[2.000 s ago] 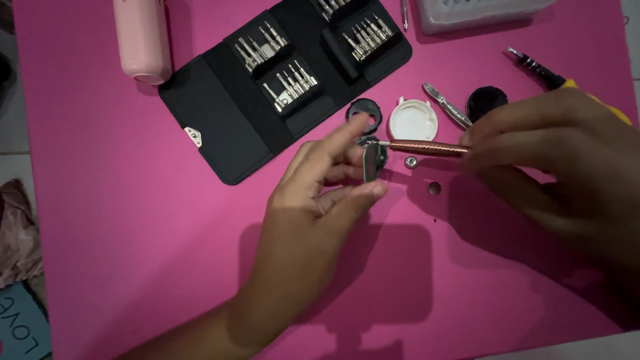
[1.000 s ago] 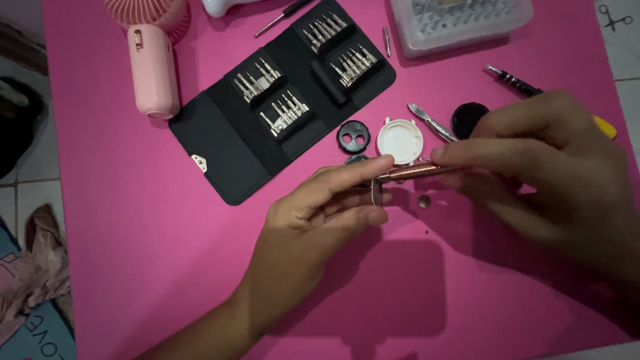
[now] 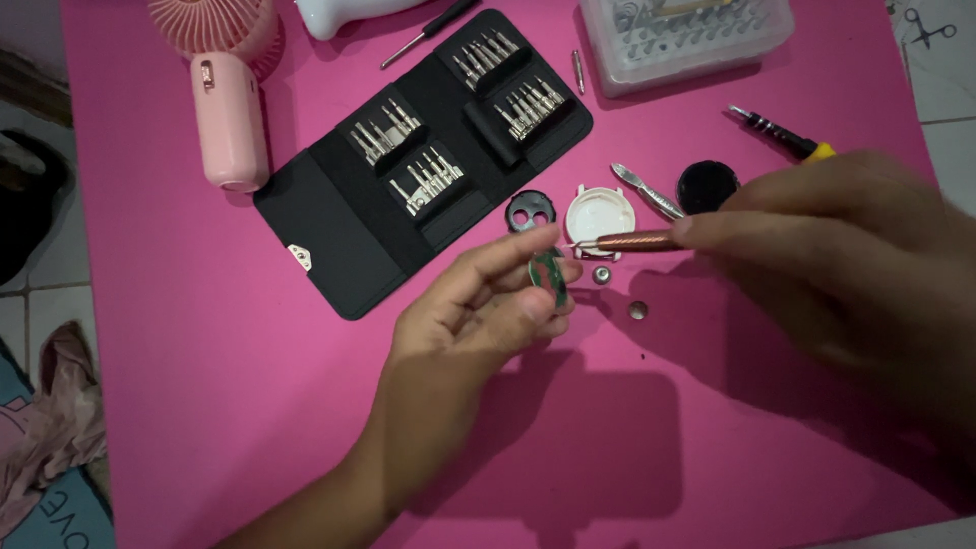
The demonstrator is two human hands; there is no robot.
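Note:
My left hand (image 3: 488, 305) pinches a small round green circuit board (image 3: 546, 276) on edge between thumb and fingers. From the right, my right hand (image 3: 823, 244) grips a tool with a copper-coloured handle (image 3: 640, 241); its thin pale tip is close to the board's upper edge, and I cannot tell if they touch. Just behind lie a white round watch case (image 3: 600, 216) with lugs and a black round part with two holes (image 3: 531, 210). Two small round metal pieces, one silvery (image 3: 601, 274) and one duller (image 3: 638, 309), rest on the pink tabletop below the tool.
A black case of screwdriver bits (image 3: 427, 152) lies open behind my left hand. Around it are a pink handheld fan (image 3: 231, 122), a dark screwdriver (image 3: 431, 34), a clear plastic box (image 3: 686, 46), a metal tool (image 3: 648, 191), a black round lid (image 3: 707, 187) and a black-and-yellow screwdriver (image 3: 778, 136).
The board in my left hand has turned, so its green face shows more than one second ago. The copper-handled tool has drawn back a little to the right of it.

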